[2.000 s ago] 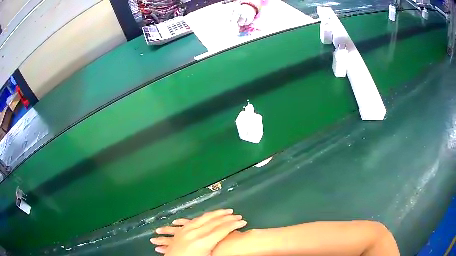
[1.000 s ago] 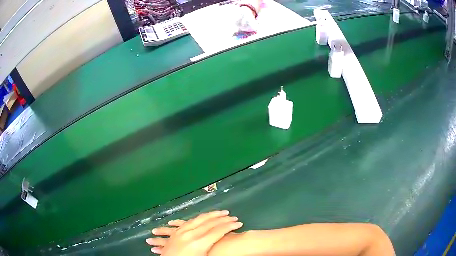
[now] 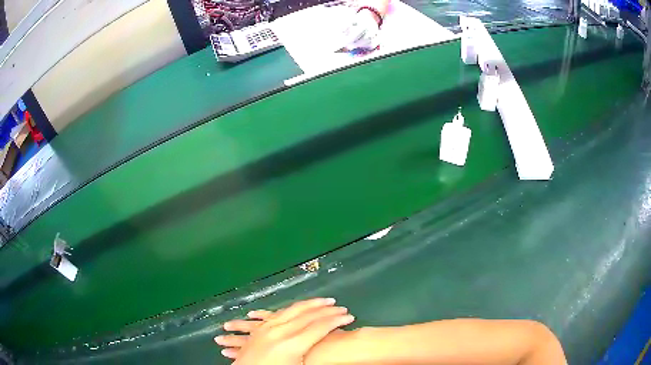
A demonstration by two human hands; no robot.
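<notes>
A white power adapter [image 3: 455,142] with prongs up stands alone on the green conveyor belt [image 3: 235,235]. An open adapter housing [image 3: 66,267] lies at the far left of the belt, a small dark part and its cap at its upper end. Two white adapters [image 3: 488,91] [image 3: 468,50] rest against the white guide strip [image 3: 525,132]. My left hand [image 3: 300,329] lies across my right hand and wrist near the bottom edge, fingers towards the right. My right hand [image 3: 232,338] is partly hidden beneath it, its spread fingertips pointing left. Neither hand holds a part.
The worn dark green near edge [image 3: 457,271] runs in front of the belt, with a white scrap [image 3: 379,233] and a small brownish piece [image 3: 310,265] at the seam. Across the belt are a keypad device [image 3: 246,43], white paper [image 3: 314,36] and another person's hand [image 3: 362,32].
The lone adapter has moved right along the belt, closer to the guide strip. The open housing has also moved right from the left rim. My hands have stayed in place.
</notes>
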